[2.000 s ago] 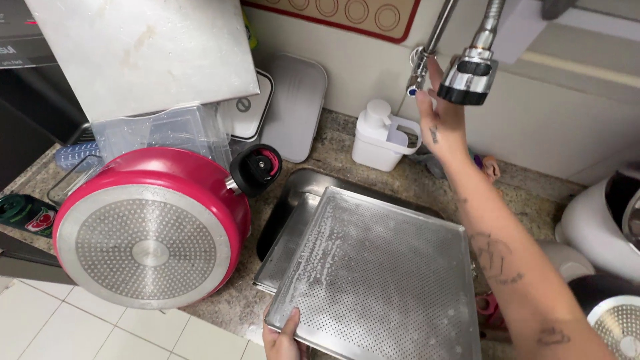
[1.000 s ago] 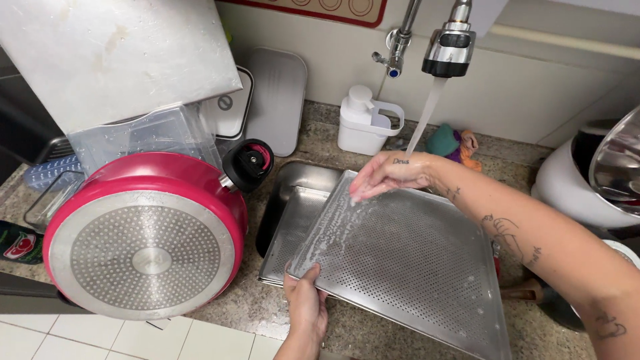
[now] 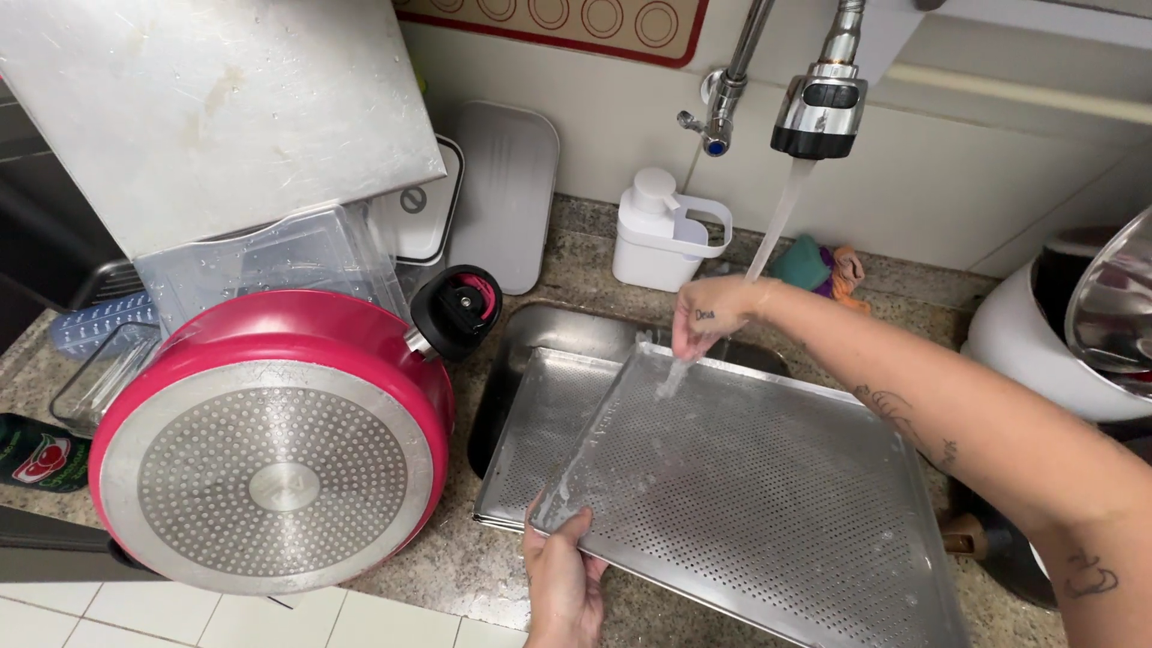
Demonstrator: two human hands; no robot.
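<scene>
A perforated metal baking tray (image 3: 747, 486) lies tilted over the steel sink (image 3: 576, 324). My left hand (image 3: 567, 571) grips its near left corner, thumb on top. My right hand (image 3: 711, 315) is over the tray's far left corner, its fingers bent down; whether they pinch the rim cannot be told. Water from the chrome faucet head (image 3: 819, 112) falls on my right wrist and runs off the fingers onto the tray. Beneath, at the left, a second perforated tray (image 3: 549, 414) rests in the sink.
A red pan (image 3: 270, 450) stands on its side at the left, before a leaning metal sheet (image 3: 216, 108). A white soap dispenser (image 3: 657, 234) is behind the sink. A white bowl (image 3: 1017, 333) and a wooden-handled pan (image 3: 999, 549) sit at the right.
My right hand has come down from the faucet valve to the tray's far left corner. Water now runs from the faucet head. My left hand still holds the tray.
</scene>
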